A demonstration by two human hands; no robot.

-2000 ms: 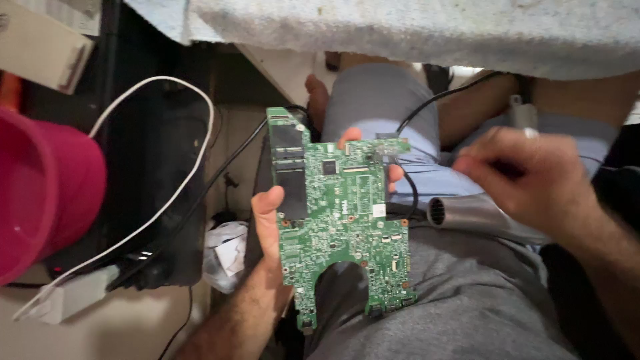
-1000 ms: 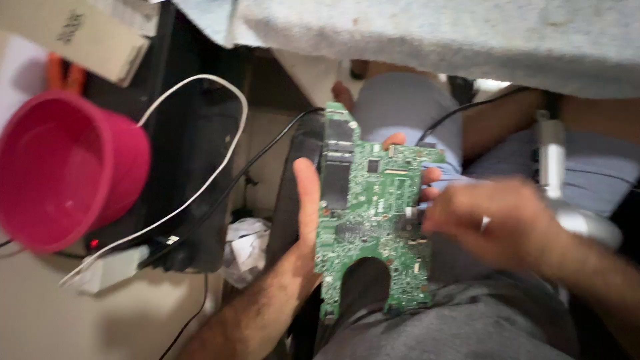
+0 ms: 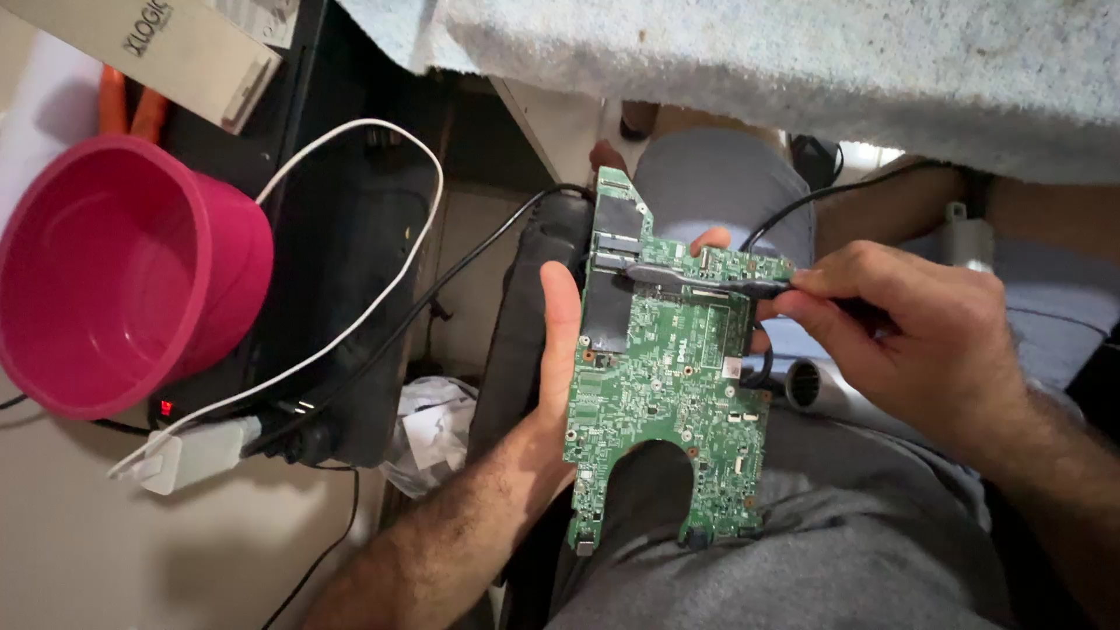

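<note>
My left hand (image 3: 562, 350) holds a green laptop motherboard (image 3: 656, 376) from behind, the thumb along its left edge and fingertips showing past its top and right edges. The board has black film patches and a U-shaped cutout at its lower end. Between the thumb and fingers of my right hand (image 3: 892, 324) is a thin dark grey tool (image 3: 700, 282), perhaps a brush or a spudger. Its far end lies over the upper part of the board, near the black patch. Below my right hand, the silvery barrel of a hair dryer (image 3: 827, 394) rests on my lap, its nozzle facing the board.
A pink plastic tub (image 3: 105, 280) stands at the left by a white cable (image 3: 420, 254) and a white power adapter (image 3: 197, 455). A cardboard box (image 3: 157, 57) is above it. A pale towel (image 3: 744, 61) hangs across the top. A black armrest (image 3: 534, 315) flanks the board.
My right hand was apart from the board two seconds ago, then came over its right side. Now the dark tool in it reaches across the board's upper part.
</note>
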